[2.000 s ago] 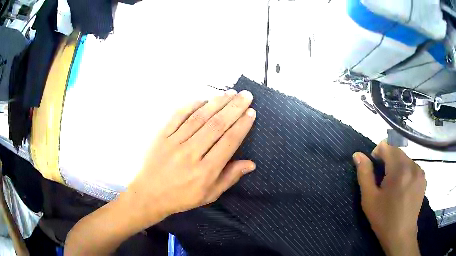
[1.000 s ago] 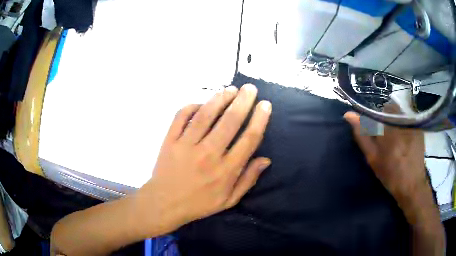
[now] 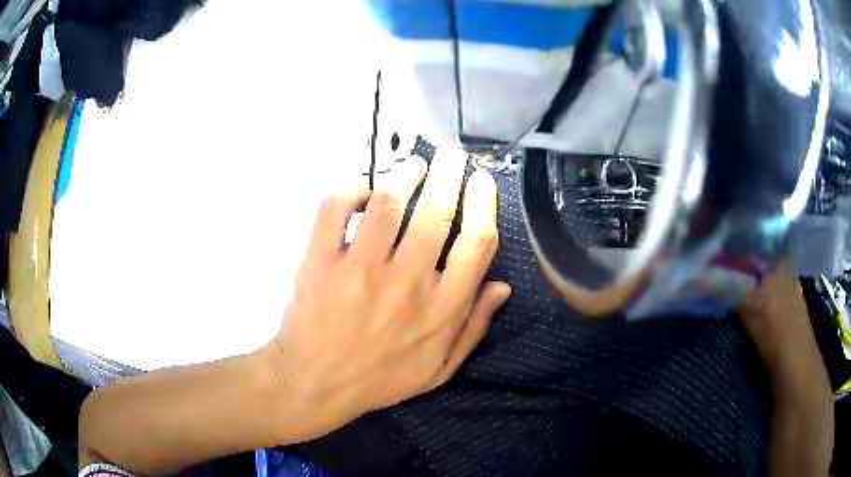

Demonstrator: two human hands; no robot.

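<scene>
My left hand (image 3: 392,289) lies on the left part of a black fabric panel with fine pale pinstripes (image 3: 560,373), fingers slightly spread and thumb on the cloth. The panel's far edge is at the fingertips, close to the base of the sewing machine head (image 3: 504,74). My right hand (image 3: 770,289) is mostly hidden behind a blurred, shiny round-rimmed part at the right; only the wrist area and forearm show, so its grip is hidden. The presser foot area is not clear.
The white table (image 3: 187,205) lies left of my left hand, with a yellow-tan curved strip (image 3: 33,252) at its left edge. Dark cloth pieces (image 3: 93,47) hang at the upper left. A blue thing (image 3: 289,463) shows below the table. The large round-rimmed part (image 3: 653,168) blocks the right side.
The view has shifted towards the machine, which now fills the upper right. The panel's far edge is now at the machine head. My right hand has gone from plain view to mostly hidden.
</scene>
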